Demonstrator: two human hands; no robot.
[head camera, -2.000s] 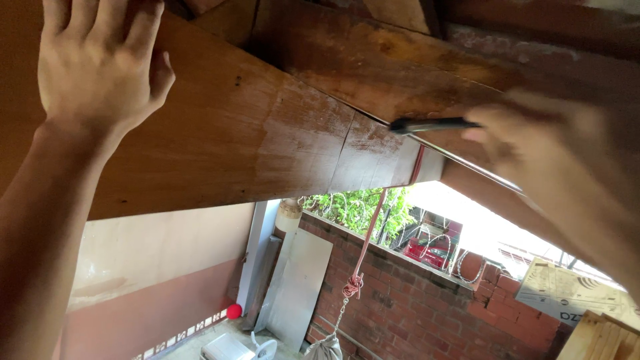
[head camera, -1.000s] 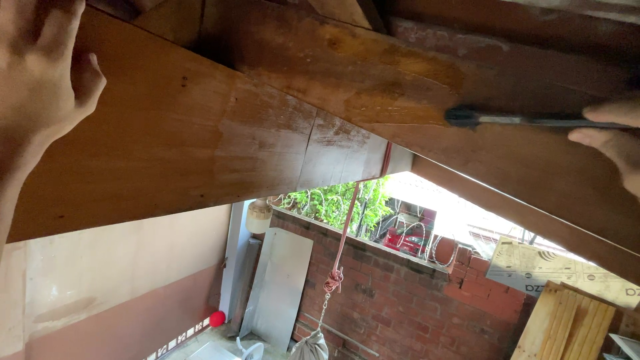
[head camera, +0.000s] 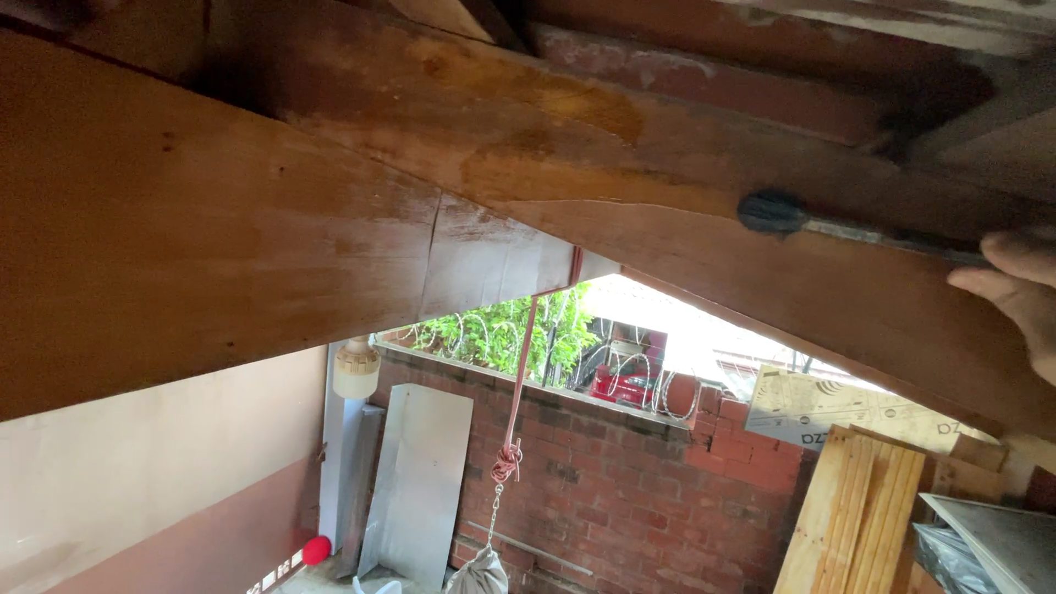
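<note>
My right hand (head camera: 1019, 280), at the right edge, grips the thin handle of a paintbrush (head camera: 775, 213). The brush's dark, rounded bristles lie against the face of a brown wooden beam (head camera: 701, 239). Glossy, wet-looking patches with a curved edge show on this beam to the left of the bristles. A second wide wooden beam (head camera: 247, 231) meets it at an angle on the left and has a thin dark seam across it. My left hand is out of the frame.
Below, a red rope (head camera: 522, 371) hangs with a chain and a grey bag (head camera: 480, 573). Behind it stand a brick wall (head camera: 610, 487) topped with coiled razor wire, and a leaning metal sheet (head camera: 417, 478). Wooden planks (head camera: 854, 511) lean at the lower right. A red ball (head camera: 316, 550) is lower left.
My left hand, on the left beam in the earlier frames, has gone out of view. The brush in my right hand has moved rightward along the right beam, away from the joint.
</note>
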